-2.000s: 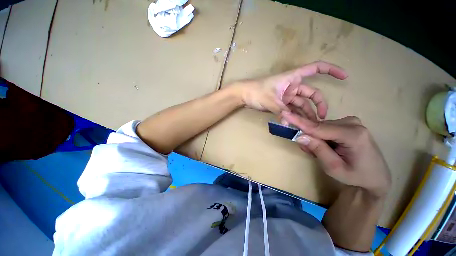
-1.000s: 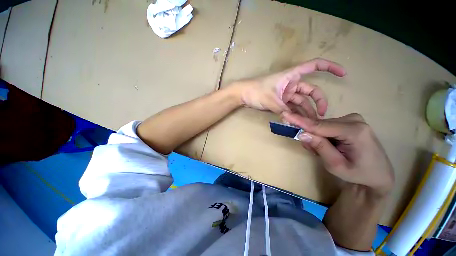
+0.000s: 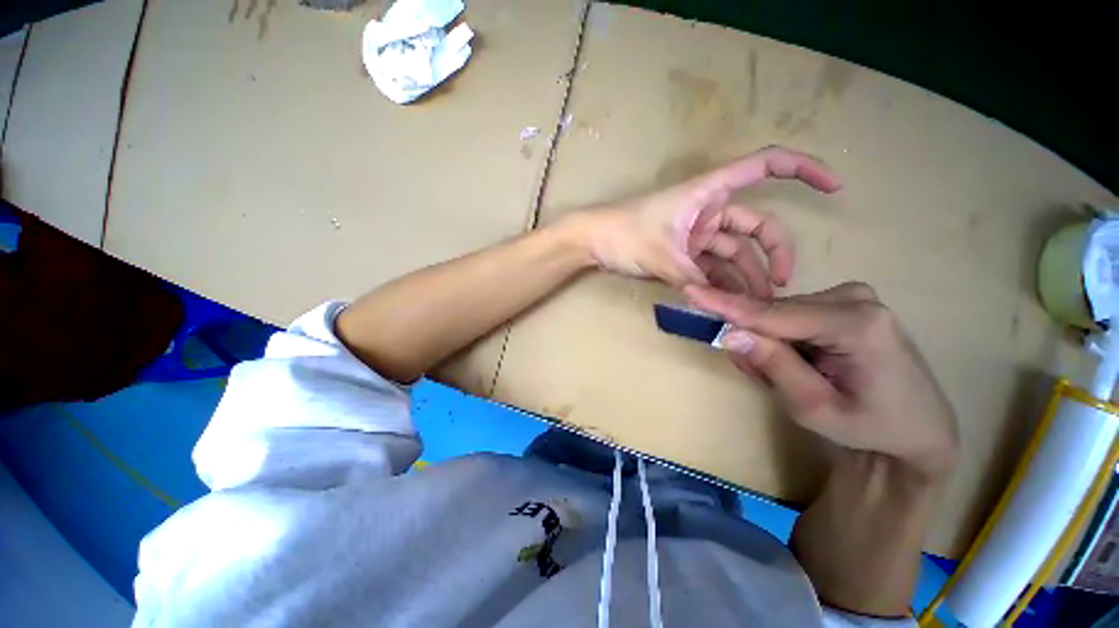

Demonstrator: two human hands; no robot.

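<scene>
My right hand [image 3: 834, 362] is over the cardboard-covered bench [image 3: 331, 160], right of centre. It pinches a small blade [image 3: 687, 323] between thumb and fingertips. The blade's flat dark blue-black end points left, and a bit of its pale handle shows at the fingertips. My left hand [image 3: 718, 227] is just above and left of the right hand, palm partly turned up, with its fingers curled apart. Nothing shows in it. The fingertips of my right hand overlap the lower edge of my left hand; whether they touch I cannot tell.
A crumpled white tissue [image 3: 417, 52] lies at the top left of the bench. A pale green tape roll [image 3: 1065, 276] with white tissue is at the right edge. Below it is a caulking gun [image 3: 1037, 491] with a yellow frame and white cartridge, cut off by the picture's edge.
The view has shifted slightly. Both hands keep nearly the same pose, and the blade stays pinched in my right hand.
</scene>
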